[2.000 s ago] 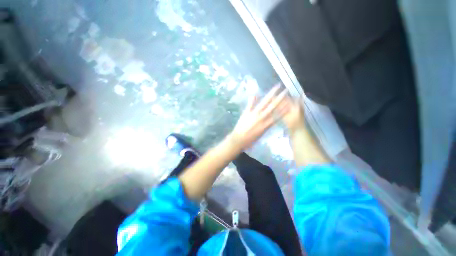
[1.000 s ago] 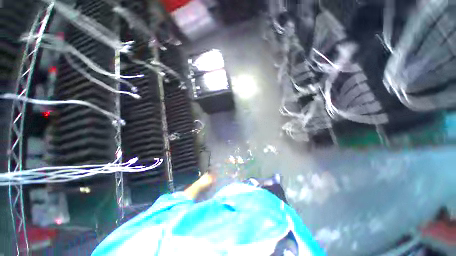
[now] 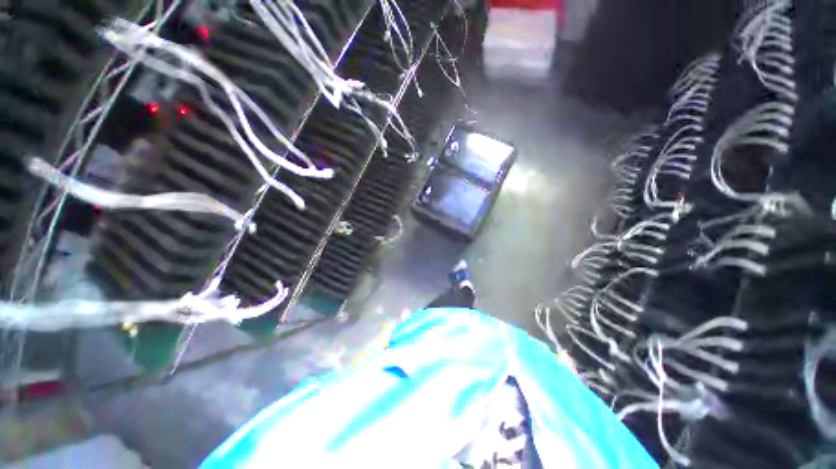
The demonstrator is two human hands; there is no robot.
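Note:
A black tray [image 3: 463, 183] with two glossy, light-reflecting tablets in its recesses lies on the floor ahead, slightly above the middle of the view. It looks thick, maybe a stack. My blue sleeves and jacket fill the bottom of the view. Neither my left hand nor my right hand can be made out. One shoe [image 3: 461, 275] shows just below the tray.
On the left, a rack with ridged slotted holders [image 3: 174, 229] has bunches of white charging cables [image 3: 220, 101] sticking into the aisle. On the right, another dark rack carries looped white cables [image 3: 747, 156]. A red and white object [image 3: 520, 41] stands at the aisle's far end.
The view has swung from the bare floor to the aisle between the racks, and the tray now appears nearer the middle. The hands seen earlier have gone from view.

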